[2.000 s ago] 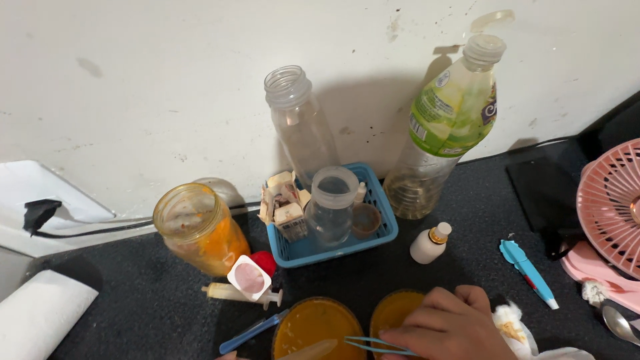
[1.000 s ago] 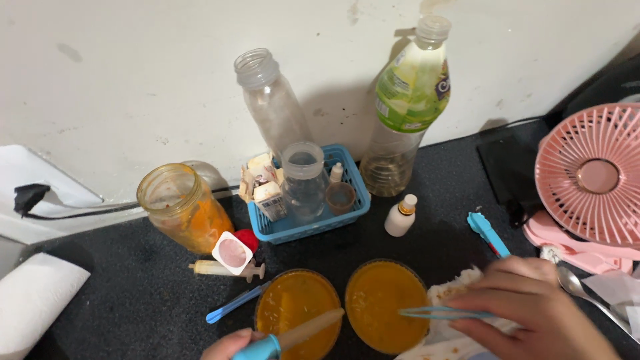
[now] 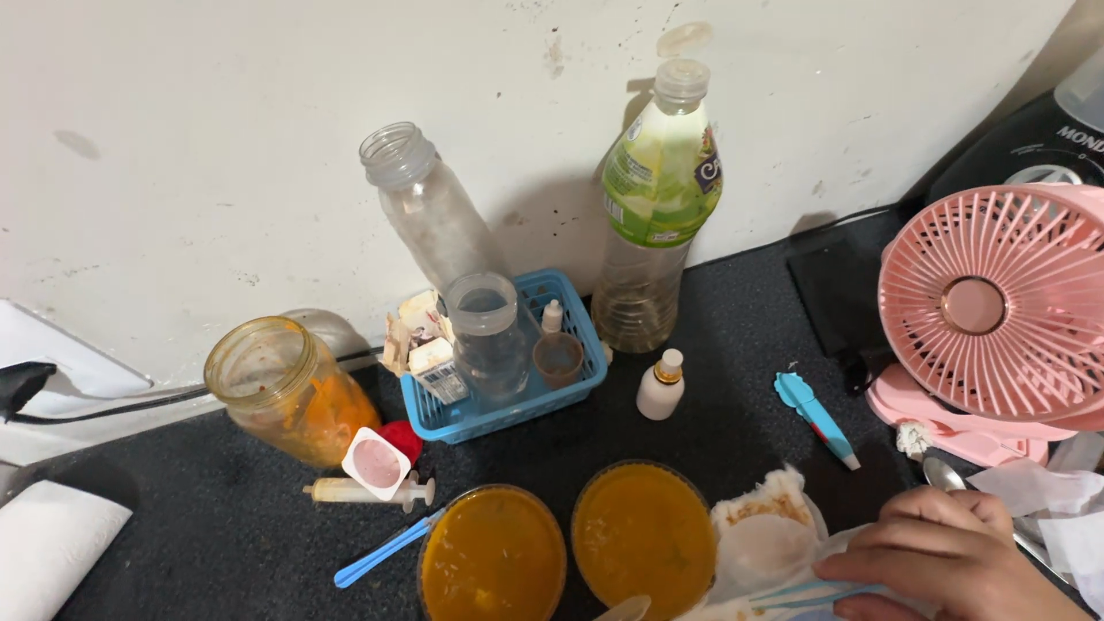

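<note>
Light blue plastic tweezers [image 3: 811,595] sit between the fingers of my right hand [image 3: 944,552] at the lower right, over a white tissue. Two round shallow dishes of orange-brown liquid stand side by side at the bottom, a left dish [image 3: 493,552] and a right dish [image 3: 645,535]. A translucent pale tip [image 3: 625,609] shows at the bottom edge over the right dish; what holds it is out of the frame. My left hand is not in view. Right of the right dish lies a wad of stained cotton [image 3: 768,517].
Behind the dishes stand a blue basket [image 3: 509,414] with jars, a tall plastic bottle [image 3: 660,198], a small white dropper bottle [image 3: 661,388] and an orange-stained jar [image 3: 293,388]. A syringe [image 3: 345,491] and blue tweezers [image 3: 384,550] lie left; a pink fan [image 3: 975,302] stands right.
My right hand with the tweezers has moved right, away from the dishes to the tissue. My left hand, seen a second ago at the left dish with a blue-handled tool, has left the view.
</note>
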